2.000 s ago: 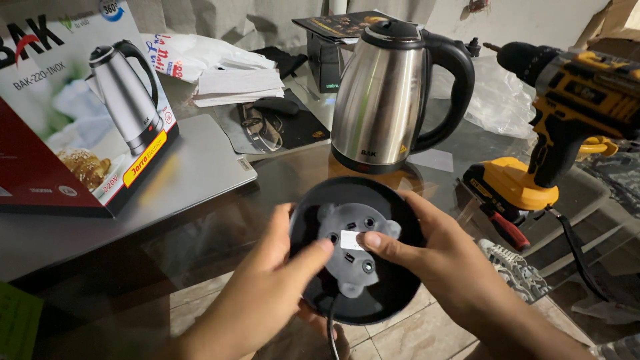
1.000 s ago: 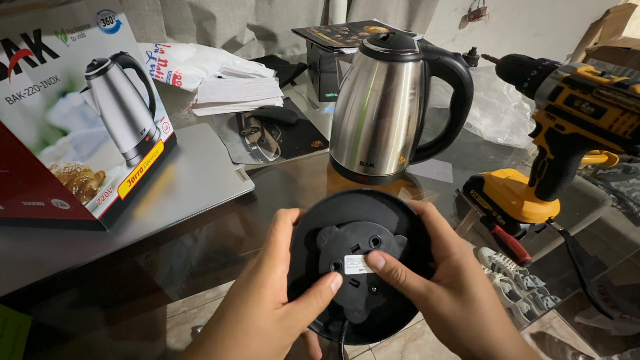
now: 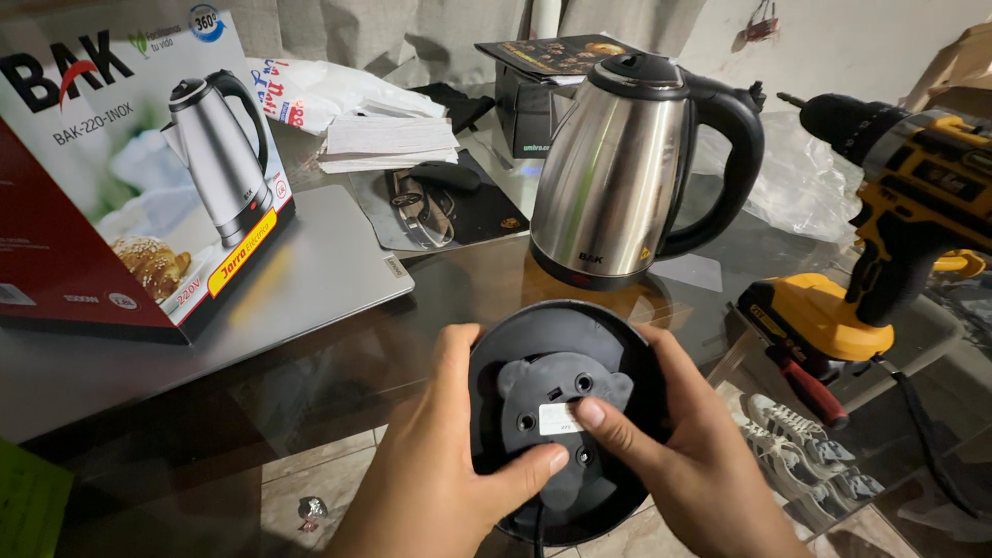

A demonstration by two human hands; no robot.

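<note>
The round black plastic power base of an electric kettle (image 3: 573, 325) is held with its underside toward me, above the floor at the glass table's near edge. My left hand (image 3: 465, 442) grips its left rim, the thumb on the lower part of the central cover. On the right rim is my right hand (image 3: 674, 434), its thumb at the white label beside the recessed screw holes. A black cord hangs from the bottom of the base. Just beyond stands the stainless steel electric kettle (image 3: 604, 178), upright, with its black lid closed and its handle to the right.
At left, the kettle's box (image 3: 147, 170) stands on a closed grey laptop (image 3: 341, 248). Behind are papers (image 3: 391, 139), a computer mouse (image 3: 446, 176) on a mouse pad and a dark box (image 3: 523, 116). A yellow cordless drill (image 3: 891, 194) and a red-handled tool (image 3: 810, 391) are at right.
The base has turned within my hands, so its cover and label sit at a different angle than two seconds ago. Both thumbs have shifted on the cover. The kettle and drill have not moved.
</note>
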